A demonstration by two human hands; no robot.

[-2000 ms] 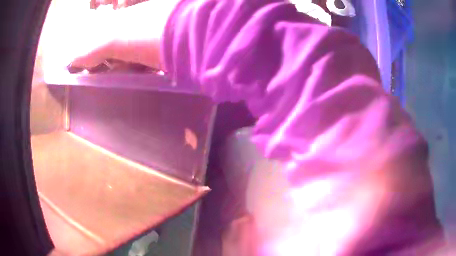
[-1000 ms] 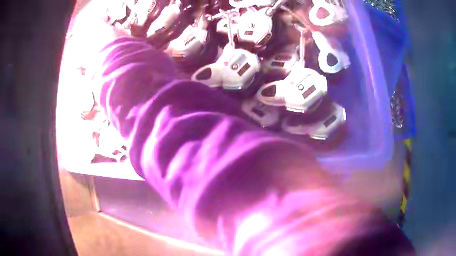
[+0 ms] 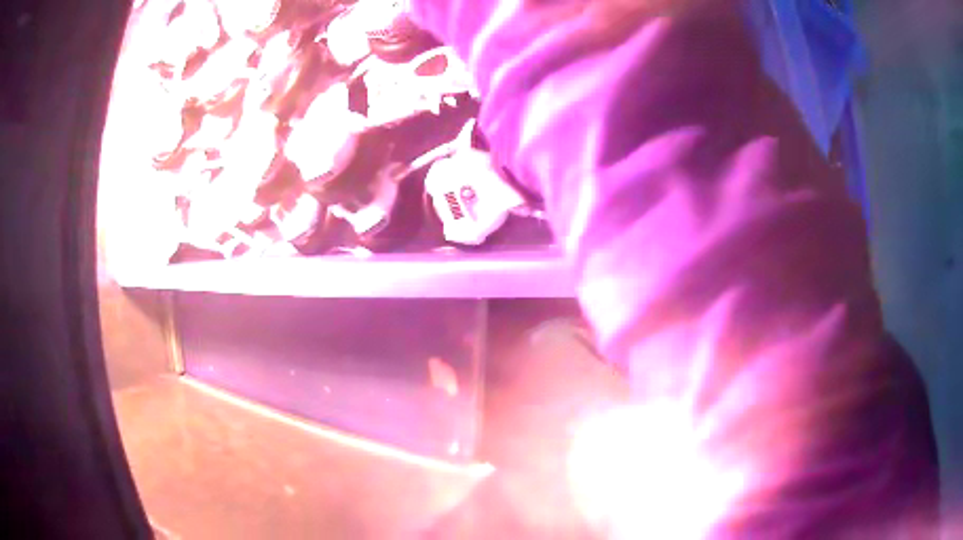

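Note:
White toy units lie heaped in a large bin, washed out by glare at the left. One white unit with small dark print (image 3: 465, 200) lies near the bin's front rim (image 3: 370, 276). A purple-looking sleeve (image 3: 686, 222) runs from the lower right across the bin to the top edge, apparently on my right arm. The hand at its end is out of the picture. My left hand is not in view.
Below the bin are a dark panel (image 3: 327, 364) and a tan, glare-lit surface (image 3: 264, 464) with a pale edge. Blue plastic (image 3: 808, 63) shows at the upper right. A bright glare spot covers part of the sleeve.
Compared with one second ago, the bin's front rim sits higher in the picture. The sleeve has moved right and up, reaching the top edge, and hides the bin's right part.

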